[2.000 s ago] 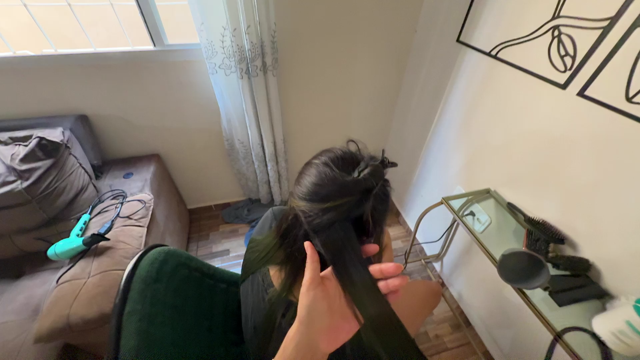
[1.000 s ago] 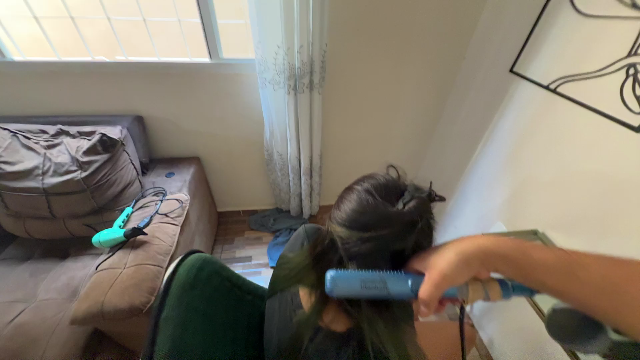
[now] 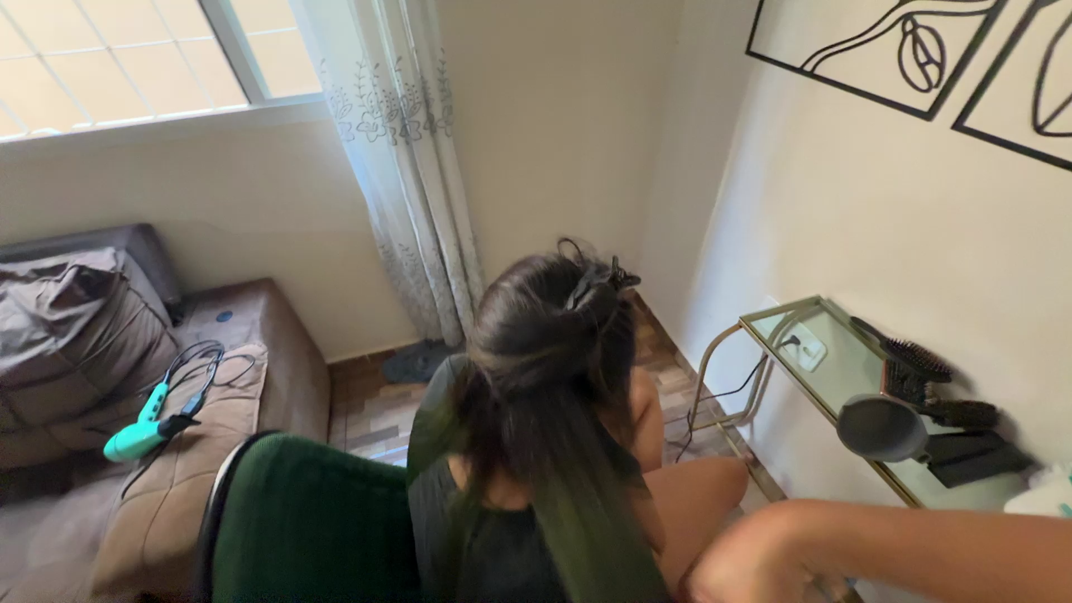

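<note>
A seated person with long dark hair (image 3: 544, 335), greenish at the lengths, has their back to me. A black hair clip (image 3: 620, 276) holds the upper hair at the back right of the head. My right hand (image 3: 745, 557) is at the bottom edge, right of the loose hair lengths, with the forearm coming in from the right. Its fingers are blurred and largely cut off by the frame, so what it holds cannot be made out. My left hand is out of view.
A green chair back (image 3: 318, 519) stands beside the person. A turquoise hair dryer (image 3: 138, 435) with its cord lies on the brown sofa (image 3: 293, 335). At right, a glass-topped metal cart (image 3: 783, 356) bears hairbrushes (image 3: 917, 356) and a dark round bowl (image 3: 882, 427). A cord hangs by the cart.
My left hand, under a hair section two seconds ago, has gone from view. My right hand has moved down from the hair, where it held a blue hot brush; that brush head is out of sight.
</note>
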